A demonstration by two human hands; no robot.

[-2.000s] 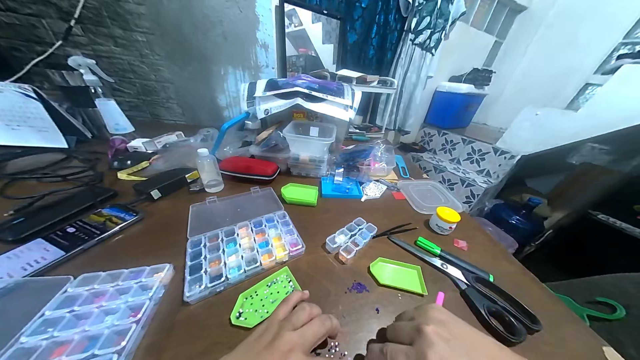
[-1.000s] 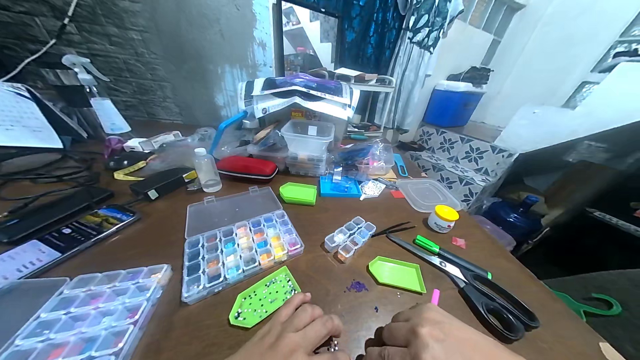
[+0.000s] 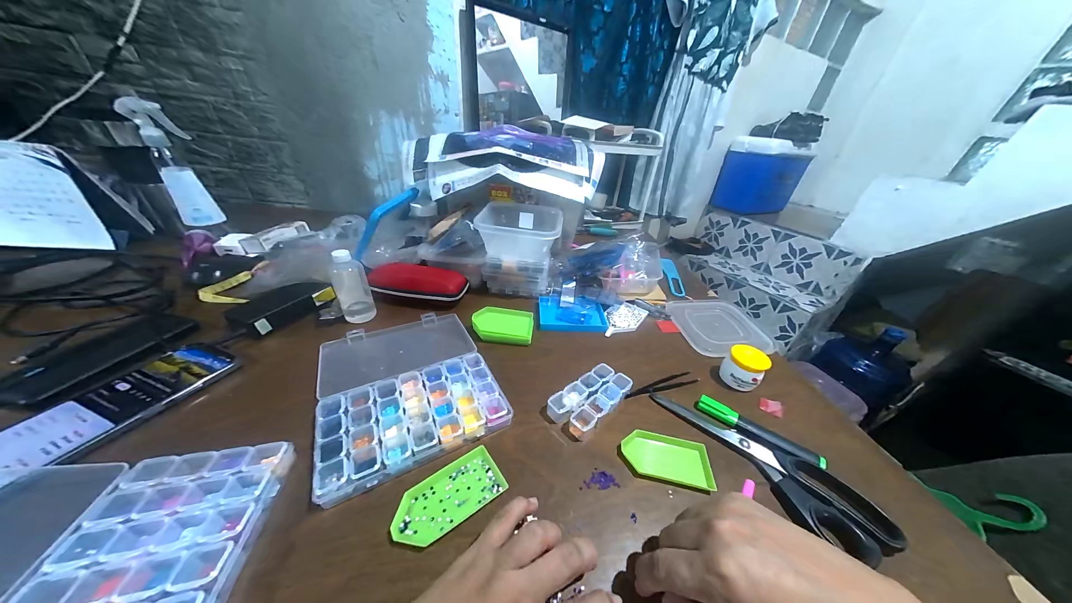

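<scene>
My left hand (image 3: 523,559) rests low on the brown table, fingers curled over small shiny gems that show between and under them; whether it grips any cannot be told. Close beside it, my right hand (image 3: 729,544) is curled downward on the table, its fingertips hidden; a pink tip (image 3: 748,488) shows just behind its knuckles. A green tray with scattered gems (image 3: 450,496) lies beyond my left hand. A small pile of purple gems (image 3: 600,480) lies between the hands and the small clear bead containers (image 3: 590,399). An empty-looking green tray (image 3: 668,461) is beyond my right hand.
An open compartment box of coloured gems (image 3: 410,419) stands left of centre, another box (image 3: 159,528) at lower left. Black-handled scissors (image 3: 787,477), a green marker (image 3: 760,430) and a yellow-lidded jar (image 3: 744,367) are at right. A phone (image 3: 117,402), bottle (image 3: 353,286) and red case (image 3: 418,282) lie farther off.
</scene>
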